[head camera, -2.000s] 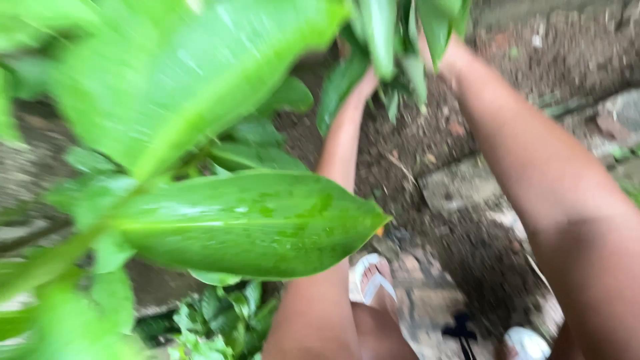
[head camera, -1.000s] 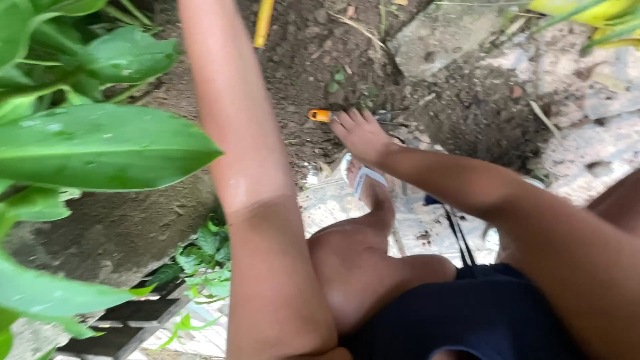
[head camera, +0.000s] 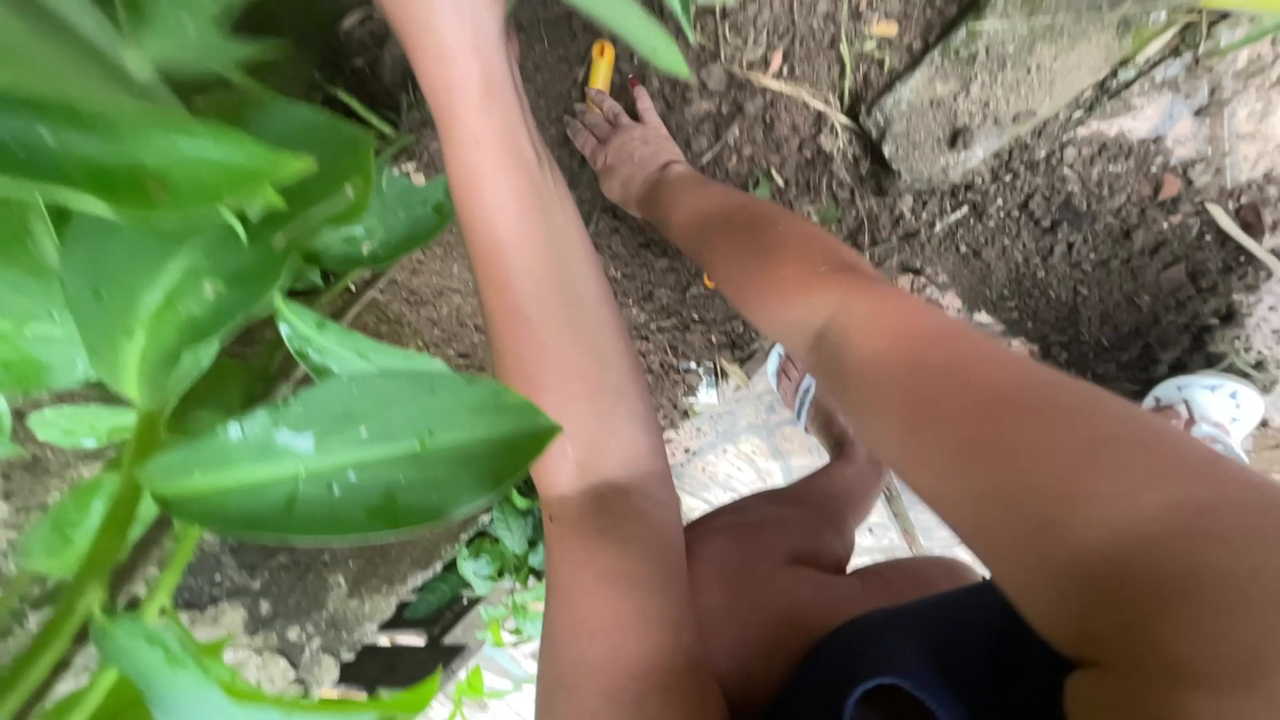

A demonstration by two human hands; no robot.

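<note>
My right hand (head camera: pixel 628 150) is over the dark soil (head camera: pixel 660 290), palm down with fingers apart. Its fingertips touch or overlap the lower end of a yellow tool handle (head camera: pixel 601 66); the rest of that tool is hidden or buried. My left forearm (head camera: pixel 540 250) stretches up to the top edge beside large green leaves, and the left hand lies beyond the frame. A small orange piece (head camera: pixel 709 281) shows just below my right forearm.
Broad-leaved plants (head camera: pixel 350 455) fill the left side. A stone slab (head camera: pixel 985 90) lies at the upper right. Below the soil are pale paving (head camera: pixel 745 440) and my feet in white sandals (head camera: pixel 1205 405).
Two seconds ago both hands were among leaves at the top. One second ago my right hand was at an orange handle; it has moved up to the yellow one.
</note>
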